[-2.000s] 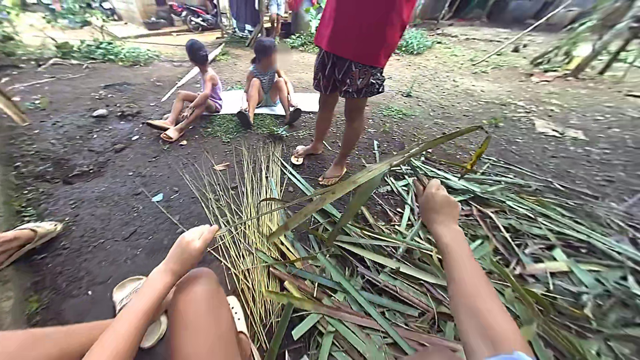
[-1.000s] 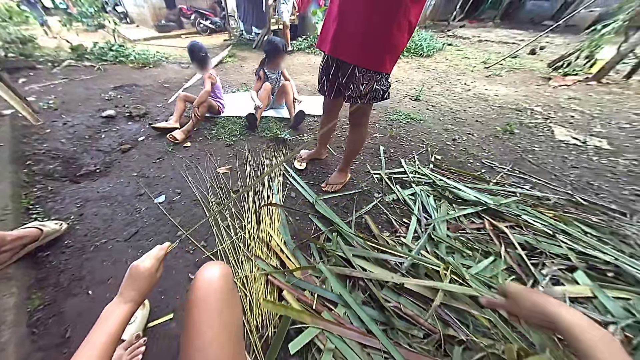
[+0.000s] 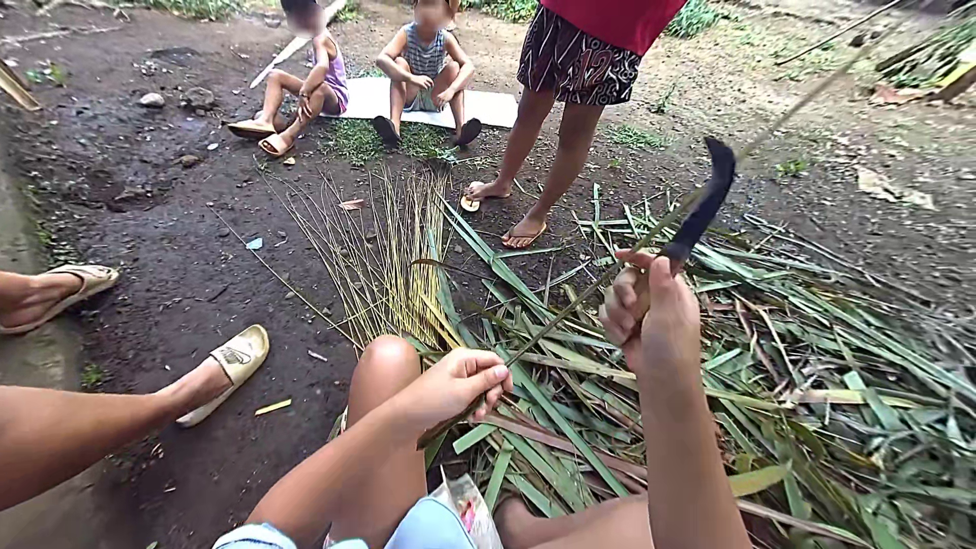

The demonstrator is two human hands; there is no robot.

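Note:
My left hand (image 3: 461, 389) is closed on the end of a long, thin palm leaflet (image 3: 560, 316), which slants up and away to the right. In my right hand (image 3: 648, 305) is a knife with a dark curved blade (image 3: 705, 202), pointing upward. The leaflet passes right beside the fingers of that hand and the blade. Beyond my left hand, a bundle of thin yellowish midribs (image 3: 389, 259) lies on the soil. A wide heap of stripped green and brown leaf strips (image 3: 823, 366) spreads below and around my right hand.
A person in dark patterned shorts (image 3: 579, 57) stands just beyond the heap. Two people sit by a white sheet (image 3: 496, 107) farther back. Another person's sandalled foot (image 3: 229, 374) is at the left, near a concrete edge (image 3: 34, 343). A plastic bag (image 3: 469, 507) lies near my legs.
My right hand has come up from low over the heap at the right to beside the leaflet, and the knife now shows in it. My left hand still grips a leaf strand.

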